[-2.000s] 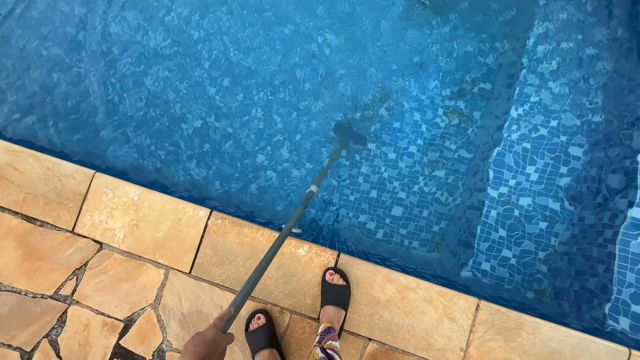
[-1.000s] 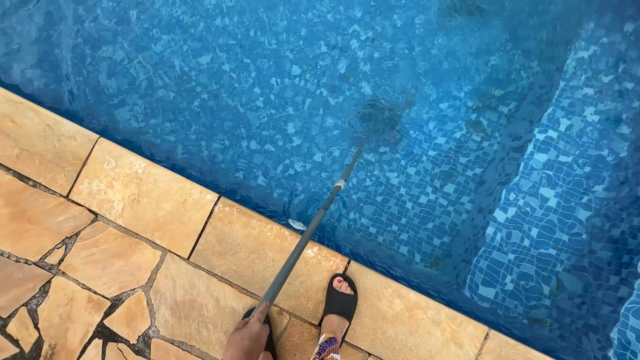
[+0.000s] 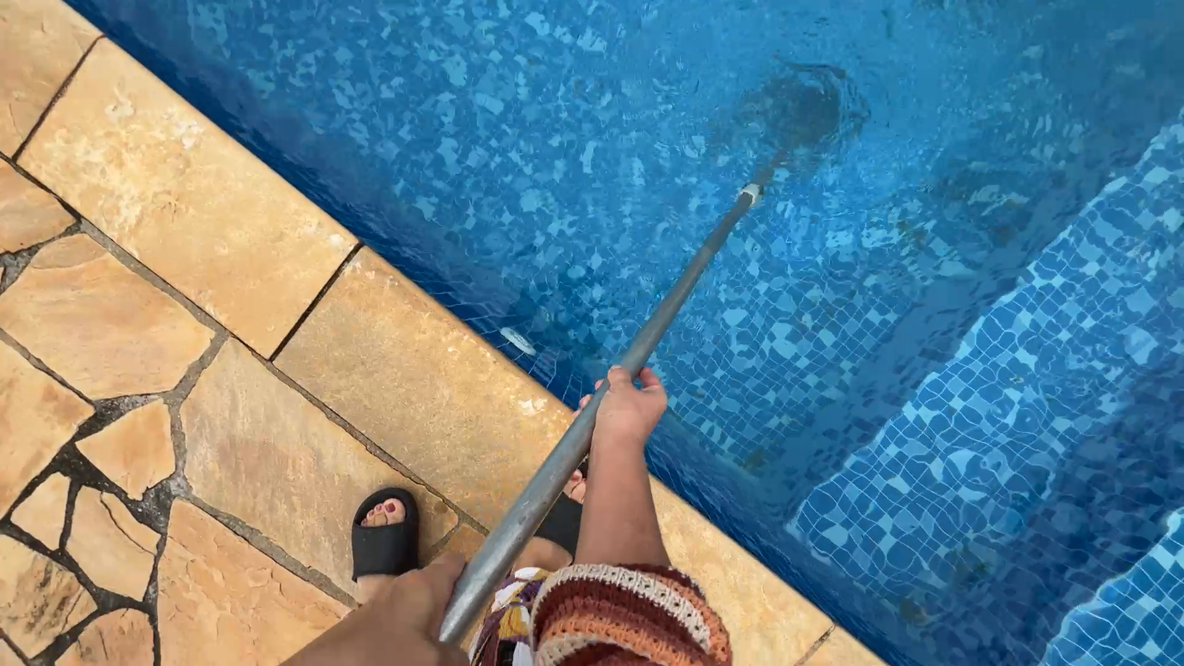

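Note:
A long grey metal telescopic pole slants from the bottom of the view out over the swimming pool. My left hand grips its near end at the bottom. Farther up, over the pool's edge, my right hand is closed around the same pole; a striped crocheted sleeve covers that arm. Beyond a pale collar the pole goes under the water. At its far end a dark, blurred shape shows beneath ripples; its exact form cannot be told.
Stone coping borders the pool diagonally, beside irregular flagstone paving. My feet in black slides, one slide in plain sight, stand near the edge. Submerged tiled steps lie at the right. A small white oval fitting shows at the pool wall.
My right hand has come into view and now holds the pole farther up. One hand was visible on the pole before. The view has turned and shifted.

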